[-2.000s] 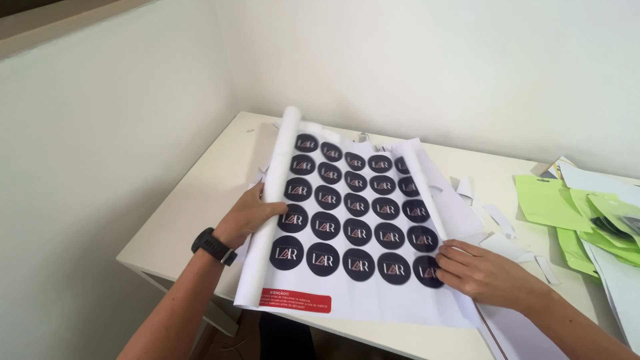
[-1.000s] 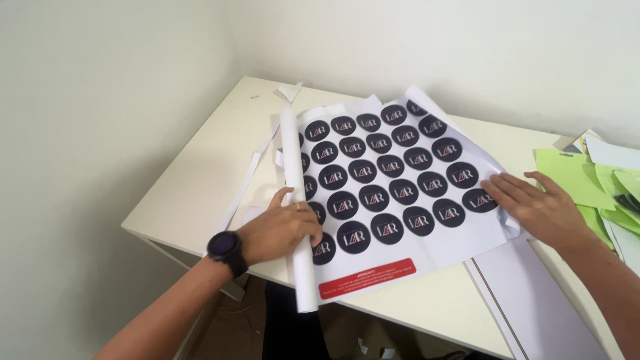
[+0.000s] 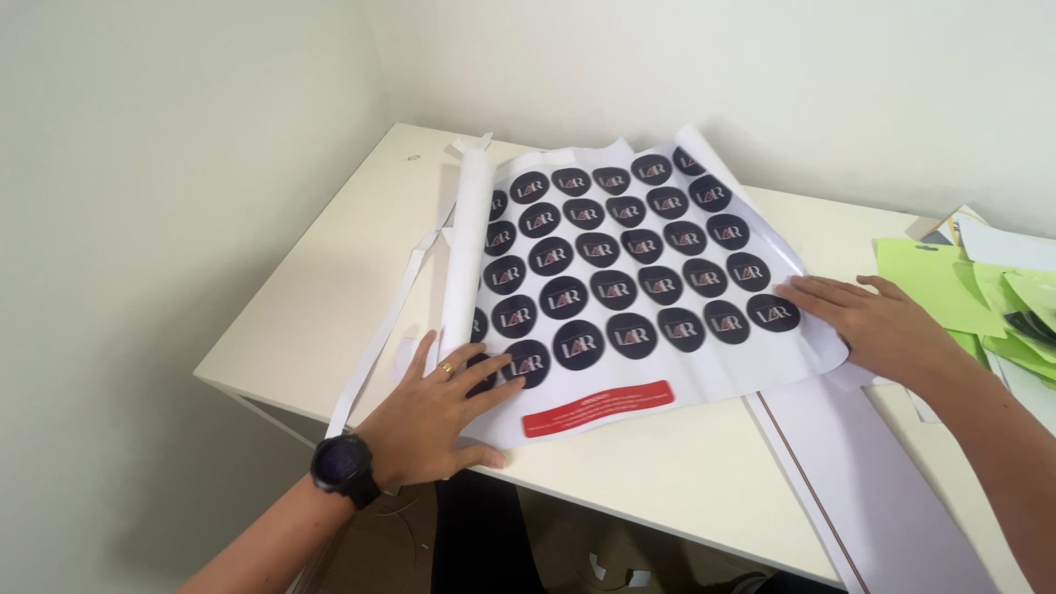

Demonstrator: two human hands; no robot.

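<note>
A white sheet printed with rows of round black stickers point(image 3: 613, 289) lies on the white table point(image 3: 313, 272), both its side edges curled into rolls. My left hand point(image 3: 441, 404), with a ring and a black wristwatch point(image 3: 342, 469), rests spread on the sheet's lower left corner, over the bottom of the left roll point(image 3: 466, 239). My right hand point(image 3: 874, 326) presses its fingers on the right edge, where the sheet curls. A red printed label point(image 3: 598, 408) bearing writing runs along the lower edge. Neither hand is closed around the sheet.
Cut paper strips point(image 3: 384, 338) lie left of the sheet. Green packaging pieces point(image 3: 940, 285) and white papers are piled at the right. A long white panel with a brown line point(image 3: 866, 478) juts over the front edge. Walls stand behind and at the left.
The sheet has been spread wider, showing more stickers, and now lies turned at a different angle. My left hand has gone from gripping the roll to lying spread over its lower end.
</note>
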